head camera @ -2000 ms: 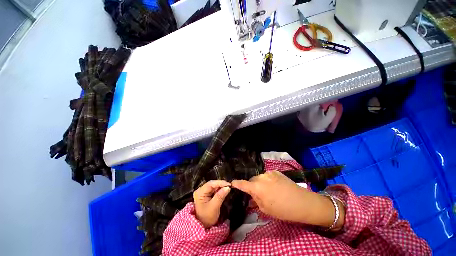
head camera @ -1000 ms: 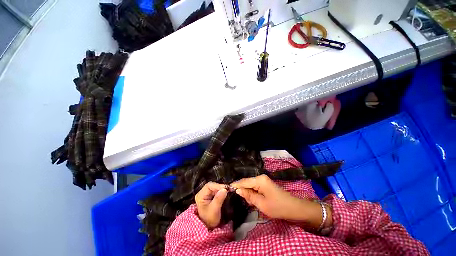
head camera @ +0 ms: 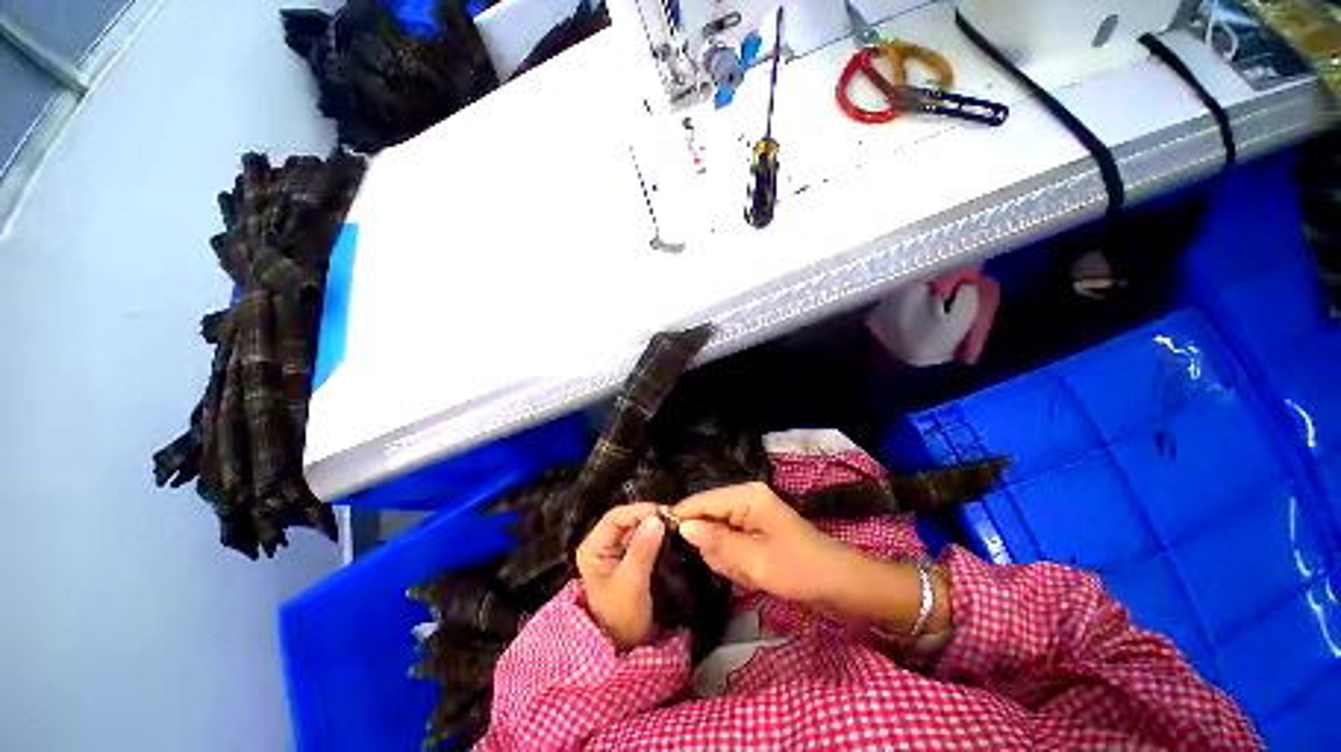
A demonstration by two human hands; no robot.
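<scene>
My left hand point(head camera: 621, 566) and my right hand point(head camera: 757, 544) meet over my lap, fingertips pinched together on a small dark bit of plaid fabric; its exact shape is too small to tell. Dark plaid strips point(head camera: 647, 397) lie on my lap beneath and around the hands. One strip end points up against the table's front edge, another point(head camera: 941, 486) points right over the blue bin. More strips hang in the left blue bin point(head camera: 346, 632). The fabric directly under my hands is partly hidden by them.
A white machine table point(head camera: 485, 279) holds a screwdriver point(head camera: 762, 176), scissors point(head camera: 897, 85) and a sewing machine point(head camera: 684, 52). A bundle of plaid strips point(head camera: 265, 353) hangs at its left edge, with a darker pile point(head camera: 390, 74) behind. A blue bin point(head camera: 1132, 470) stands at the right.
The hands stay together and sit slightly higher in view, with the fingertips shifted a little on the small bit. The table and its tools appear slightly higher and further left as the view shifts.
</scene>
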